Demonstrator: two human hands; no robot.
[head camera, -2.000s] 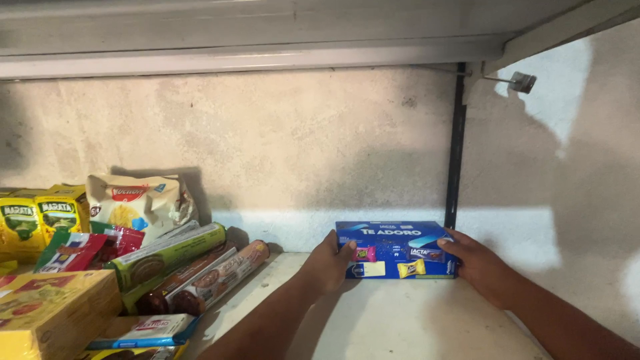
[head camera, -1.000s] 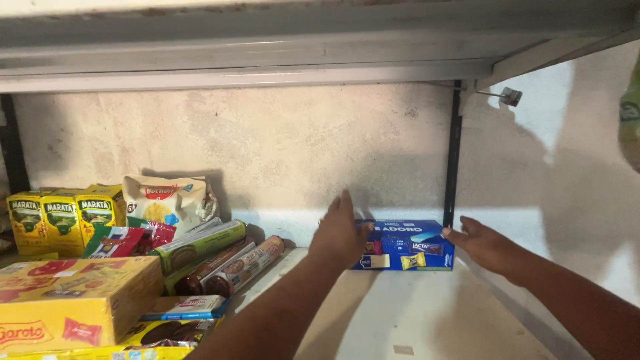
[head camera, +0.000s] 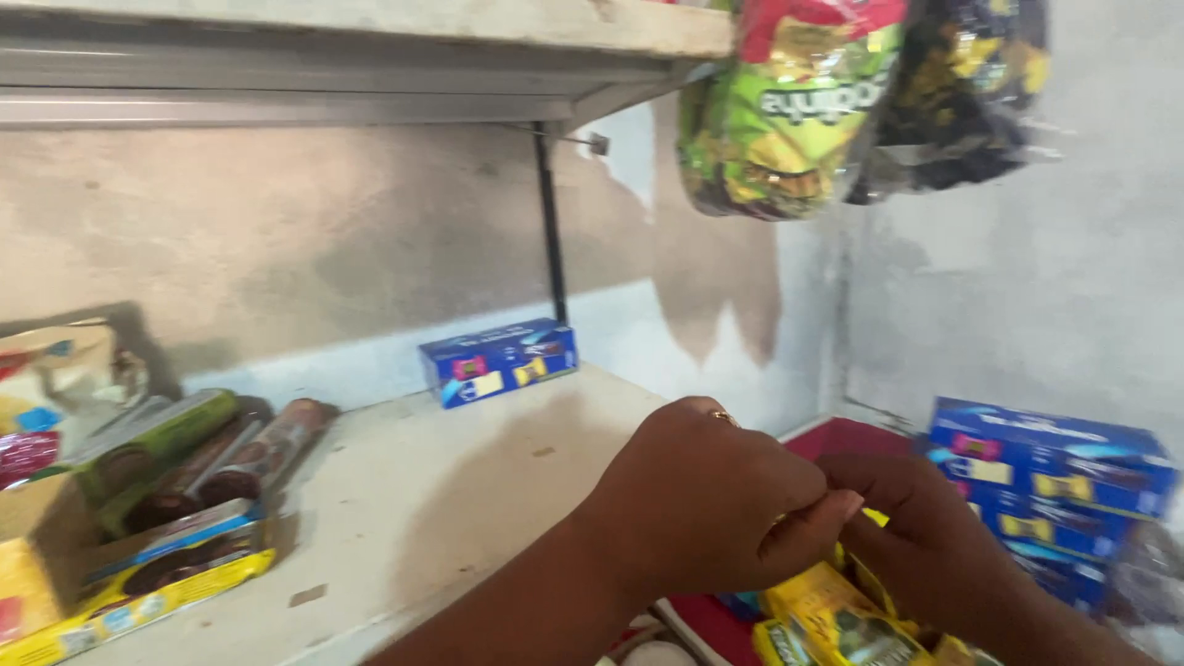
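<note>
My left hand (head camera: 712, 499) is closed at the lower centre, its fingertips meeting those of my right hand (head camera: 916, 527). Whether anything is pinched between them cannot be seen. Yellow packets (head camera: 832, 610) lie just below my hands, partly covered by them. On the white shelf, against the back wall by the black upright, rests a blue box of chocolates (head camera: 499, 363). More blue boxes (head camera: 1045, 472) of the same look are stacked to the right of my right hand, over a dark red surface (head camera: 846, 437).
Round biscuit rolls (head camera: 277, 453), a yellow biscuit packet (head camera: 176, 592) and a cream bag (head camera: 74, 370) occupy the left of the shelf (head camera: 370, 518). Overhead runs an upper shelf (head camera: 370, 28). Green and black snack bags (head camera: 795, 120) hang at the upper right.
Both hands have come off the blue box, which stays by the back wall, and have moved right and come together. The view has swung right, bringing in the hanging bags and the stacked boxes.
</note>
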